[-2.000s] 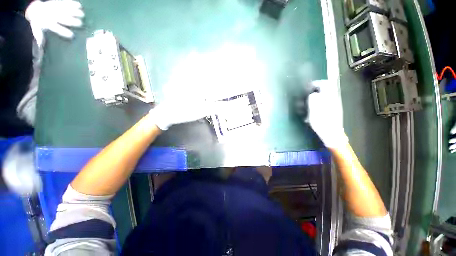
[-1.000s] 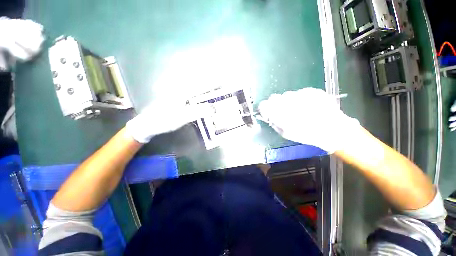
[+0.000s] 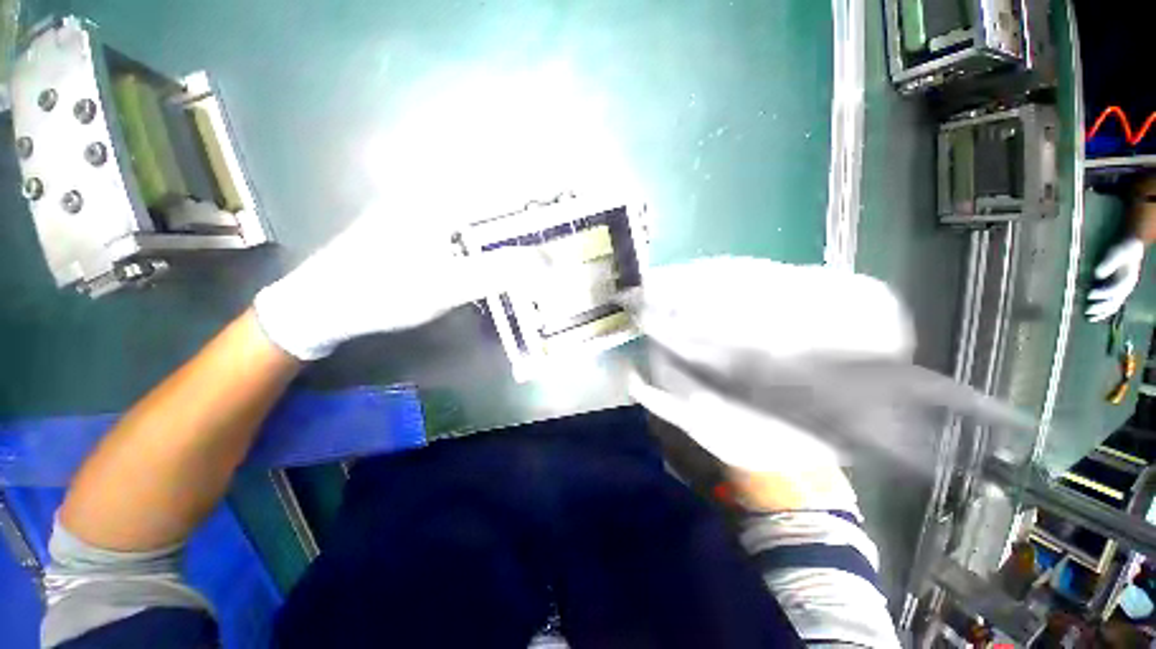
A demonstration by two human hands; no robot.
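A metal frame (image 3: pixel 567 282) with a yellow-green inside lies on the green bench in front of me, partly washed out by glare. My left hand (image 3: pixel 380 282), in a white glove, is on the frame's left side; its fingertips are lost in the glare. My right hand (image 3: pixel 773 342), gloved and blurred, is at the frame's right side and grips a long grey tool (image 3: pixel 913 403). The tool is blurred and sticks out to the lower right. Its working end is hidden by the hand or too blurred to tell.
An assembled unit (image 3: pixel 76 159) with round screw heads stands at the far left. More units (image 3: pixel 1001 165) sit on the conveyor track at right. Another person's gloved hand (image 3: pixel 1116 279) shows at the right edge. Blue tape (image 3: pixel 342 418) lines the near bench edge.
My right hand has turned and come against the frame's right side, and the tool now points lower right. The view has shifted. The other person's hand at upper left is gone from view.
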